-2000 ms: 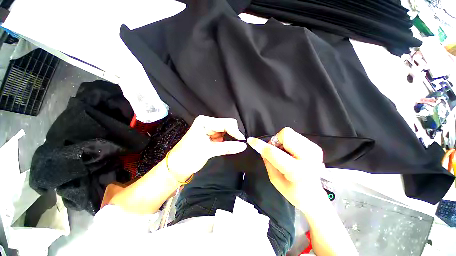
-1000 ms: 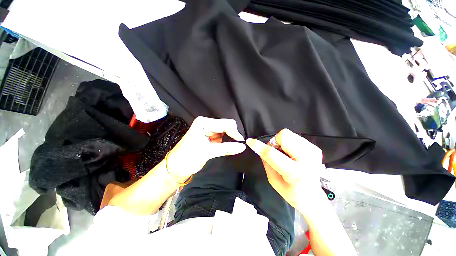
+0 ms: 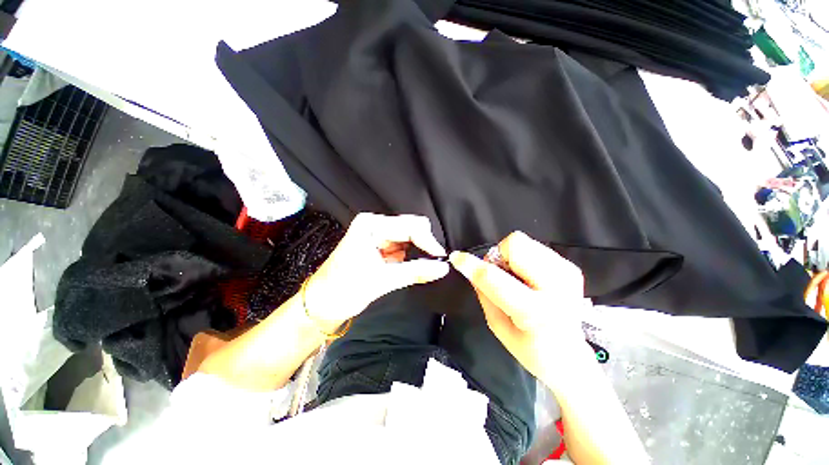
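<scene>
A wide matte black garment piece (image 3: 509,154) lies draped over the white table and hangs at its front edge. My left hand (image 3: 377,259), with a thin yellow band at the wrist, pinches the edge of the cloth between thumb and fingers. My right hand (image 3: 523,291) has its fingertips at the same point, nearly touching the left fingertips. Something small and shiny shows at the right fingers; I cannot tell what. No needle or thread can be made out between the fingertips.
A layered black cloth stack (image 3: 609,32) lies behind. Small notions (image 3: 786,195) and orange handles (image 3: 815,292) are at right. A dark cloth heap (image 3: 150,263), a black crate (image 3: 50,145) and a whitish plastic bag (image 3: 275,202) are at left. A small black spool (image 3: 600,354) shows below the table.
My right hand's fingers have shifted very slightly. The left hand and the cloth look almost the same.
</scene>
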